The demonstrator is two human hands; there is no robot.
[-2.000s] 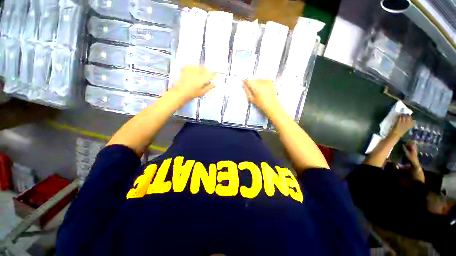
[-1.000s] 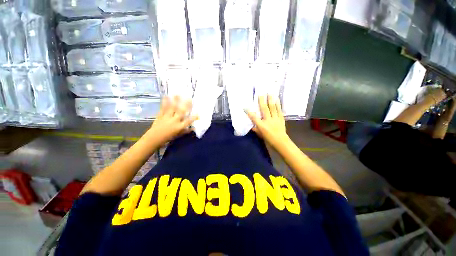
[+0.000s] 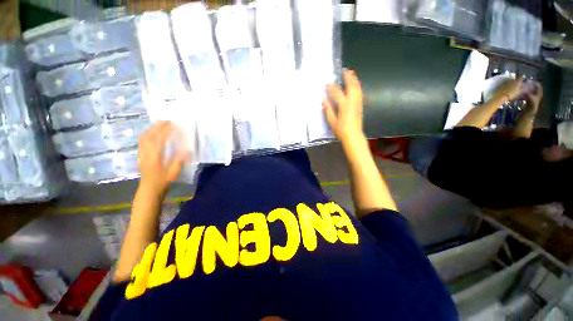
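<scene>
A clear blister tray (image 3: 278,150) lies on the bench in front of me, with two rows of bagged flat products, overexposed white. My left hand (image 3: 162,153) is at the tray's near left corner, its fingers over a bagged product (image 3: 182,145); blur and glare hide whether it grips it. My right hand (image 3: 345,108) is at the tray's right edge with fingers apart; whether it grips the edge cannot be told.
More trays of bagged products (image 3: 100,135) lie to the left. The green bench top (image 3: 402,81) shows to the right. A person in dark clothes (image 3: 484,163) works further right. Red bins (image 3: 78,291) stand on the floor at lower left.
My hands have moved apart, the left to the tray's near left corner, the right to its right edge. The bags that hung over the near edge now lie further in. The view has shifted right.
</scene>
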